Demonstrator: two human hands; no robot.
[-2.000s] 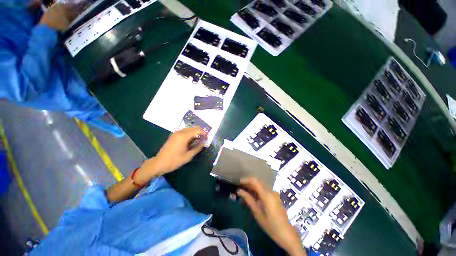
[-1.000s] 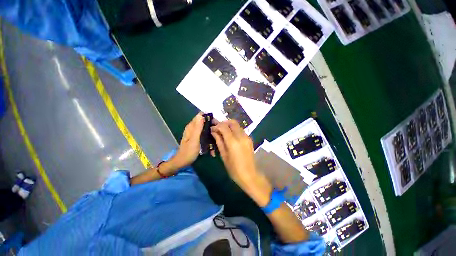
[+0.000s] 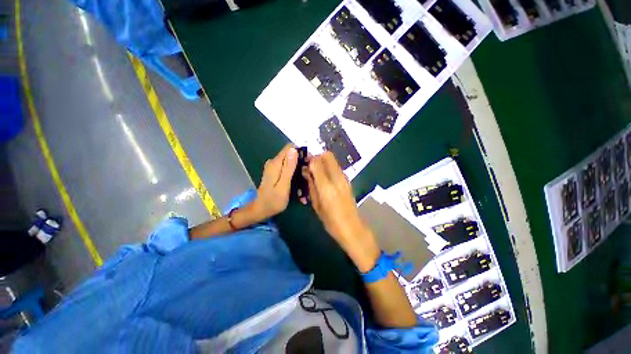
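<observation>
My left hand (image 3: 278, 181) holds a flat black bracket (image 3: 299, 178) upright at its fingertips. My right hand (image 3: 325, 185) is against the same bracket from the other side, its fingers on the bracket's edge; whether a small piece is between the fingers cannot be told. A white tray (image 3: 282, 102) with black brackets in two rows lies beyond my hands, two brackets askew at its near end. A grey-brown sheet (image 3: 396, 234) with white edges lies to the right of my hands, over part of a second white tray (image 3: 443, 173) of black brackets.
Another tray (image 3: 559, 259) of black parts stands at the far right, and one more (image 3: 508, 31) at the top right. A long pale strip (image 3: 508, 187) crosses the green bench. A blue sleeve (image 3: 142, 28) of another person is at the upper left.
My right hand has left the grey-brown sheet and come to the bracket, now held between both hands. In the last second both hands stay together and the view shifts slightly.
</observation>
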